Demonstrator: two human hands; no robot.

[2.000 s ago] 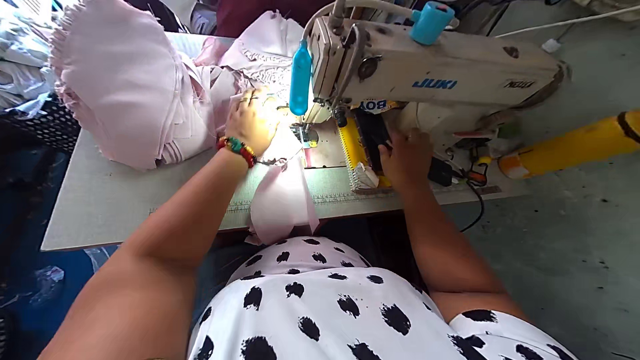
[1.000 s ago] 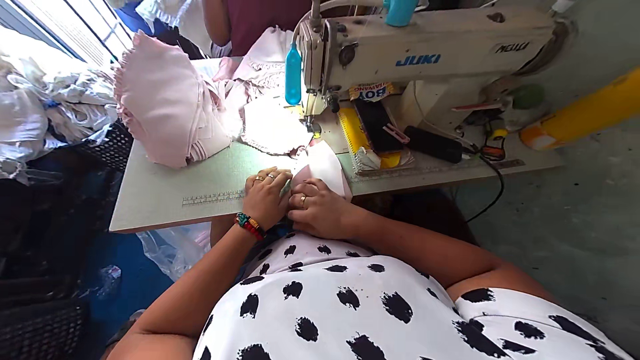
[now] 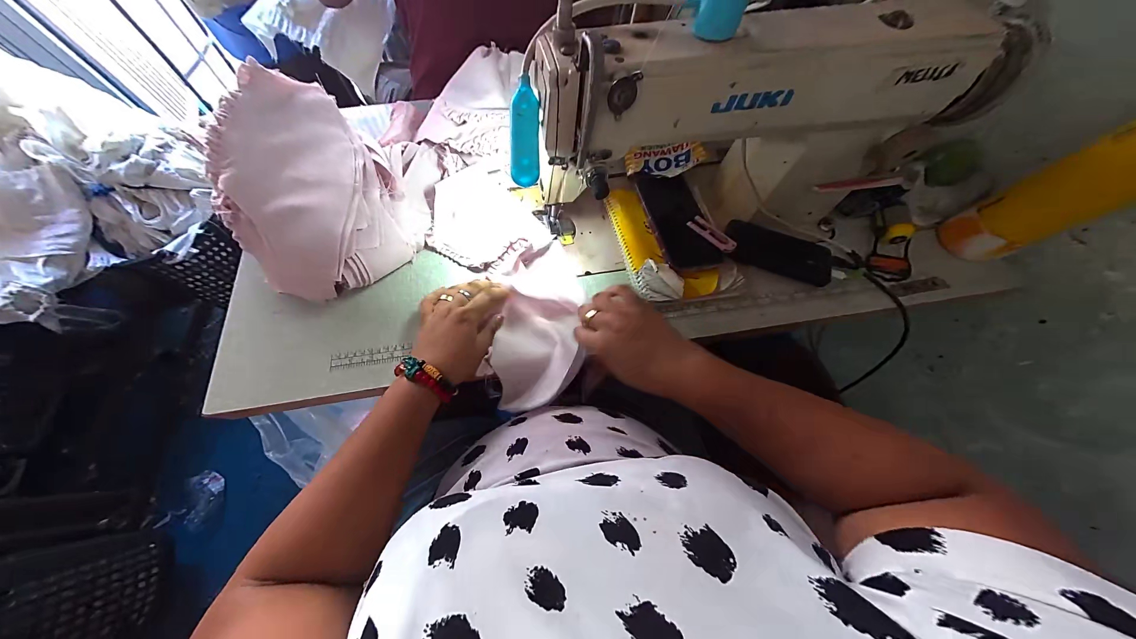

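Note:
A pale pink fabric piece hangs over the front edge of the sewing table, just in front of the needle area of a Juki sewing machine. My left hand grips its left side, fingers bent over the cloth. On the right side my right hand has its fingers curled at the cloth's edge; its fingertips are partly hidden. Behind the piece, more pink fabric lies brightly lit beside the presser foot. A stack of pink ruffled pieces rests at the table's left.
Right of the needle, a phone lies on a yellow item, beside a black case and a cable. A yellow cylinder juts in at right. White cloth bundles are heaped at left. Part of another person shows behind the table.
Two seconds ago my right hand was by the phone; a second ago both hands were together on the cloth. They are now apart, one at each side of it.

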